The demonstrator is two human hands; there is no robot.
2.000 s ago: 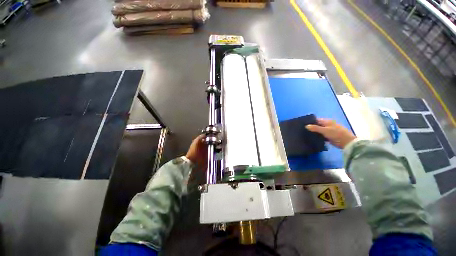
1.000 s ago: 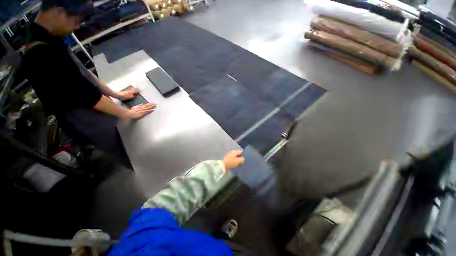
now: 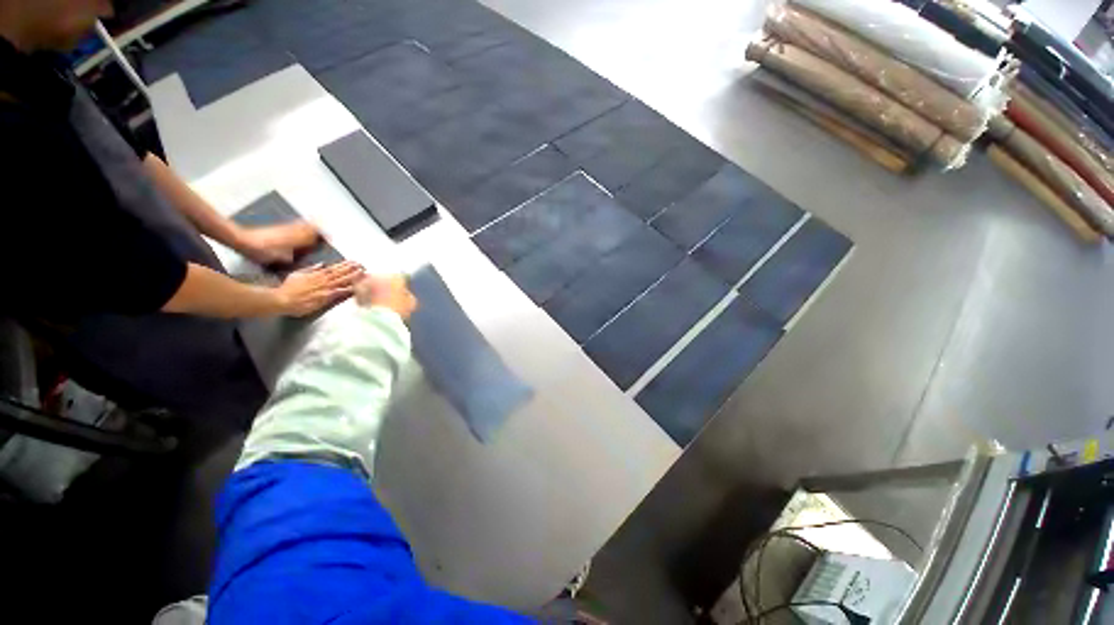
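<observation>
My left hand reaches out over the grey table and grips one end of a limp, blurred blue-grey cut panel. The panel hangs or lies toward the right over the table top; whether it touches is unclear. My right hand is out of the picture. A co-worker's two hands rest on another dark panel just beyond my hand. A neat dark panel stack stands behind on the same table.
The co-worker leans in from the left. Large dark laid-out panels cover the table's far side. Wrapped fabric rolls lie at the upper right. The machine and a white box with cables are at the lower right.
The view has swung left from the machine to the table. My left hand has carried the panel from the table's near edge to beside the co-worker's hands. My right hand has left view.
</observation>
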